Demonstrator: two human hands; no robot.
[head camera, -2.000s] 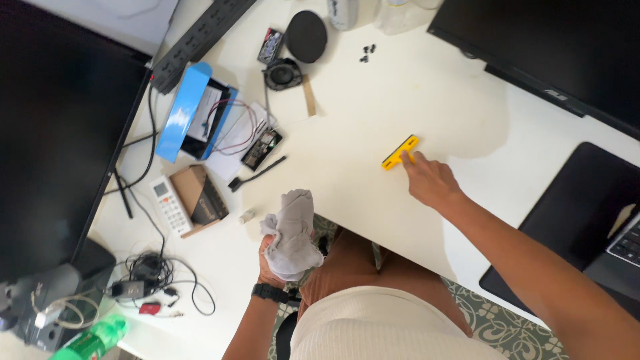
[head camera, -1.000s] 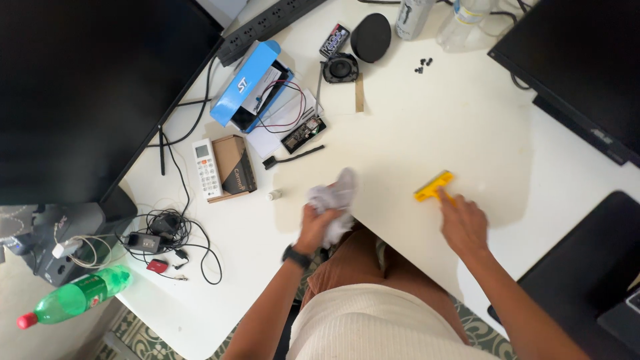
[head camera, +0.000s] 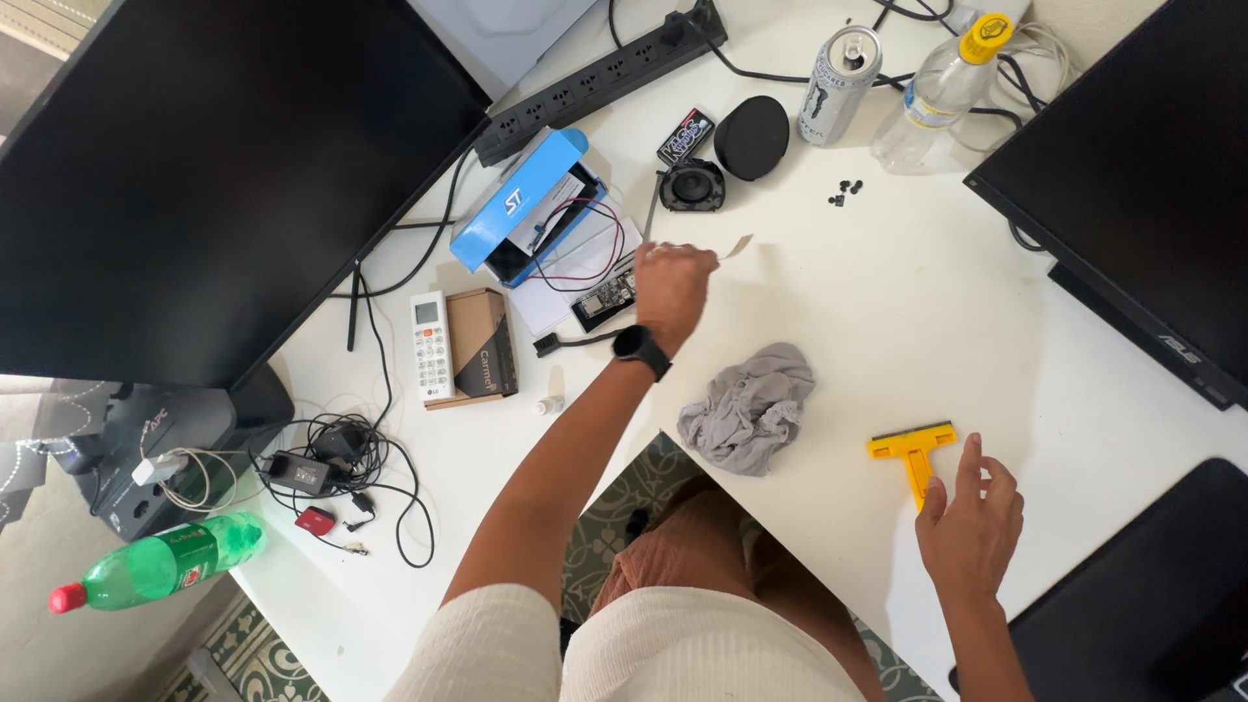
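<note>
My left hand (head camera: 675, 288), with a black watch on its wrist, reaches over the desk beside the circuit board (head camera: 604, 299). A thin light strip (head camera: 738, 247) sticks out at its fingertips, apparently held. Below it, a crumpled grey cloth (head camera: 749, 409) lies near the desk's edge. The yellow scraper (head camera: 916, 450) lies on the white desk (head camera: 858, 331), its wide blade end pointing up the view. My right hand (head camera: 971, 517) is just right of the scraper's handle, fingers apart; the thumb is close to the handle, and whether it touches is unclear.
A blue box (head camera: 522, 200) with wires, a speaker (head camera: 692, 185), a black round cover (head camera: 752, 137), a can (head camera: 839, 86) and a clear bottle (head camera: 941, 93) stand farther back. Small black pieces (head camera: 845, 192) lie near them. A remote control (head camera: 431, 346), small vial (head camera: 549, 405) and tangled cables (head camera: 341, 458) are at left.
My left hand has let go of the grey cloth, now on the desk, and has moved up to the light strip by the speaker. My right hand has come off the yellow scraper's blade end.
</note>
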